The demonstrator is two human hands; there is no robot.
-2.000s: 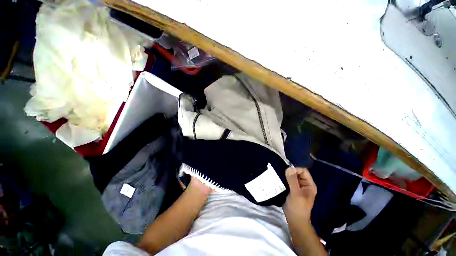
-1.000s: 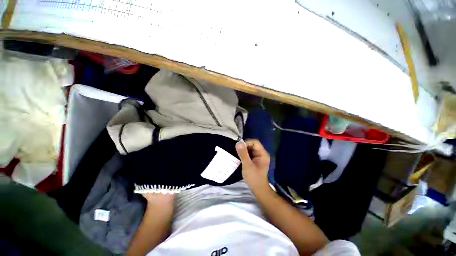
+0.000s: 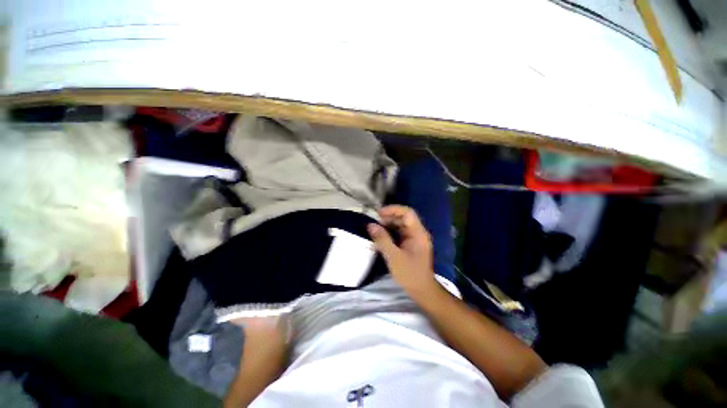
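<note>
A dark garment (image 3: 279,251) lies across my lap, with a white-stitched edge at its lower left. A white square piece (image 3: 347,259) lies flat on the dark cloth. A beige garment part (image 3: 291,163) with dark stripes is bunched behind it. My right hand (image 3: 400,241) pinches the right edge of the dark garment where it meets the beige part. My left hand (image 3: 261,331) is mostly hidden under the stitched edge; its fingers do not show.
A white table with a wooden edge (image 3: 319,110) runs across the top. Cream cloth (image 3: 64,207) and a white box or board (image 3: 171,207) are at the left. Grey cloth with a white sticker (image 3: 199,343) is at lower left. A red basket (image 3: 590,177) is under the table at right.
The camera view has turned, so the table edge lies more level and the machine has left the picture. My right hand stays at the garment's right edge. My left hand's fingers stay hidden under the cloth.
</note>
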